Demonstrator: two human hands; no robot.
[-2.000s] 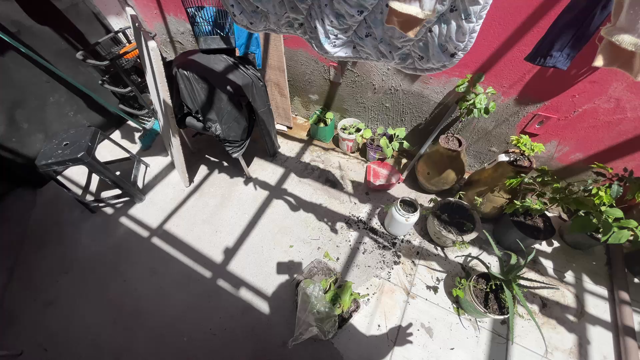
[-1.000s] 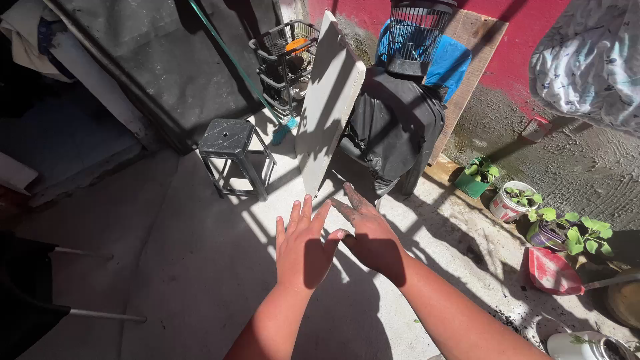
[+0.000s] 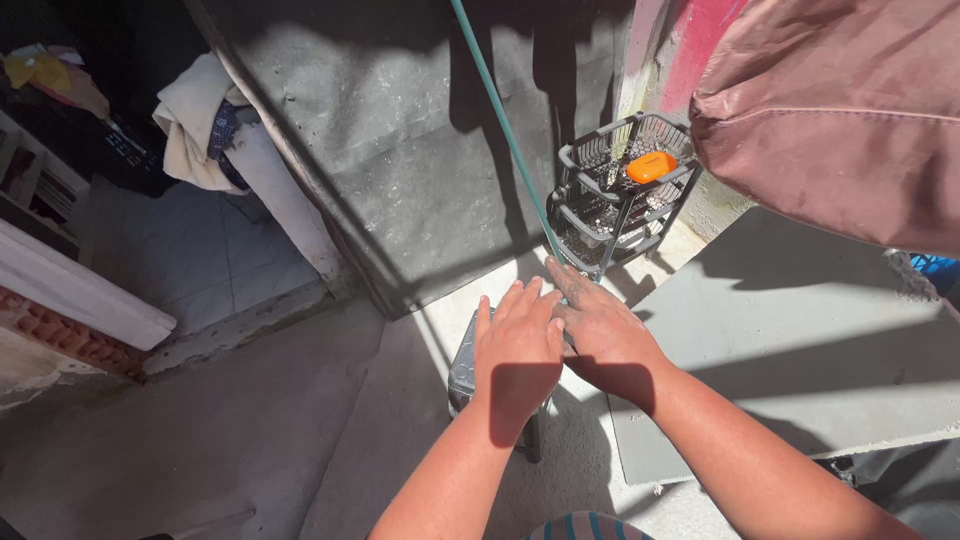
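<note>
My left hand (image 3: 517, 349) and my right hand (image 3: 604, 330) reach forward side by side, palms down, close together near the thumbs. Neither holds anything. Dark dirt marks the fingers of my right hand. Beneath my left hand is a black plastic stool (image 3: 463, 367), partly hidden by it. Just beyond my right fingertips stands a black tiered basket rack (image 3: 626, 195) with an orange soap box (image 3: 651, 167) in its top basket. A thin green pole (image 3: 504, 124) slants down to the rack's foot.
A pale board (image 3: 757, 337) leans at the right, under a hanging pink cloth (image 3: 832, 127). Black sheeting (image 3: 375, 150) covers the wall ahead. At the left, a doorway with a raised sill (image 3: 240, 322) opens onto a tiled floor (image 3: 225, 262); a cream cloth (image 3: 191, 124) hangs beside it.
The view has swung left, away from the potted plants to the stool, rack and doorway. My hands, not in view two seconds ago, came into view a second ago and stay together.
</note>
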